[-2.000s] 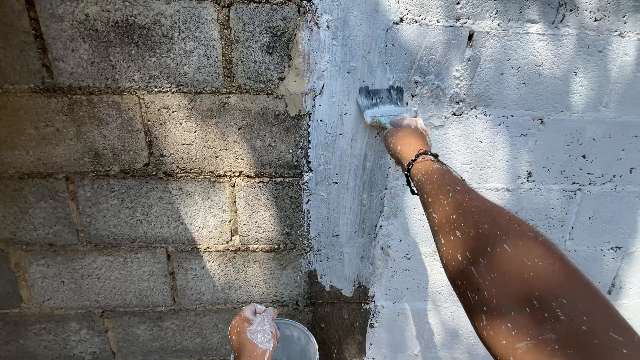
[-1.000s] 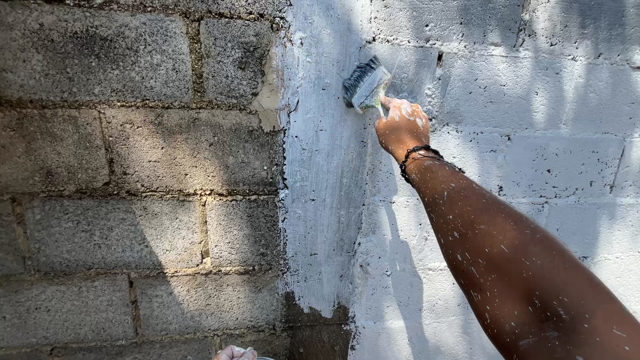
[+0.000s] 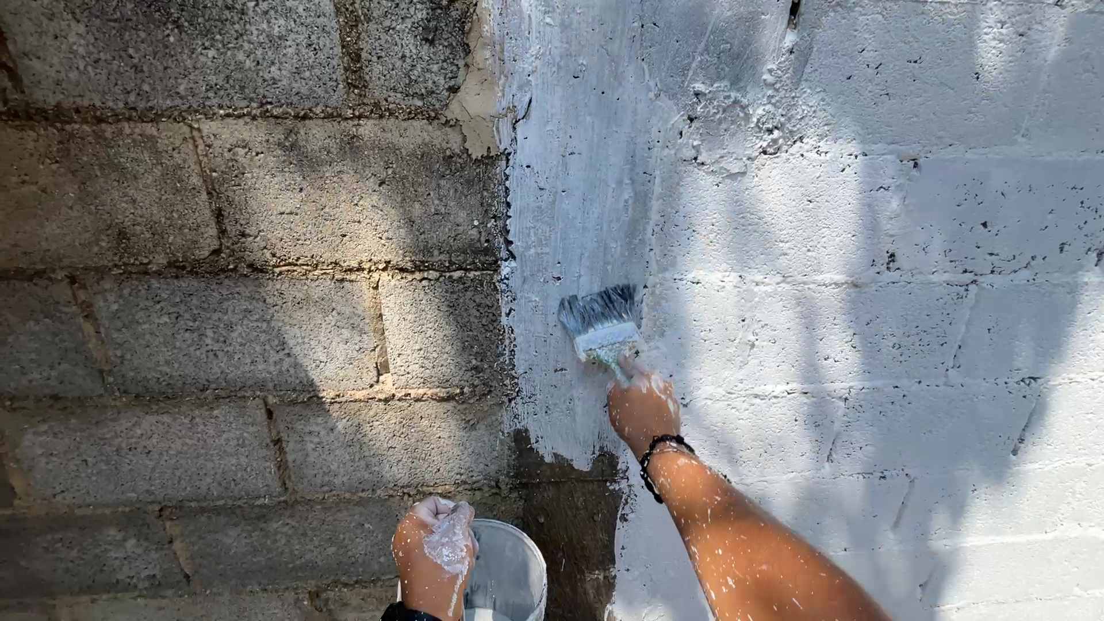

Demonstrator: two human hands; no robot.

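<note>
My right hand (image 3: 642, 404), speckled with white paint, grips the handle of a wide flat paintbrush (image 3: 604, 323). The brush's dark, paint-coated bristles point up and rest against the white-painted vertical strip (image 3: 578, 216) of the wall. At the bottom centre my left hand (image 3: 435, 552), smeared with wet white paint, is closed at the rim of a paint bucket (image 3: 509, 569); what exactly its fingers hold is hidden. Some white paint shows inside the bucket.
Bare grey concrete blocks (image 3: 233, 332) with rough mortar joints fill the left side. White-painted blocks (image 3: 906, 328) cover the right. Below the painted strip's ragged lower edge is a dark unpainted patch (image 3: 569, 535). Shadows fall across the wall.
My right hand has moved down along the strip with the brush. The left hand and the bucket, mostly out of view one second ago, show again at the bottom.
</note>
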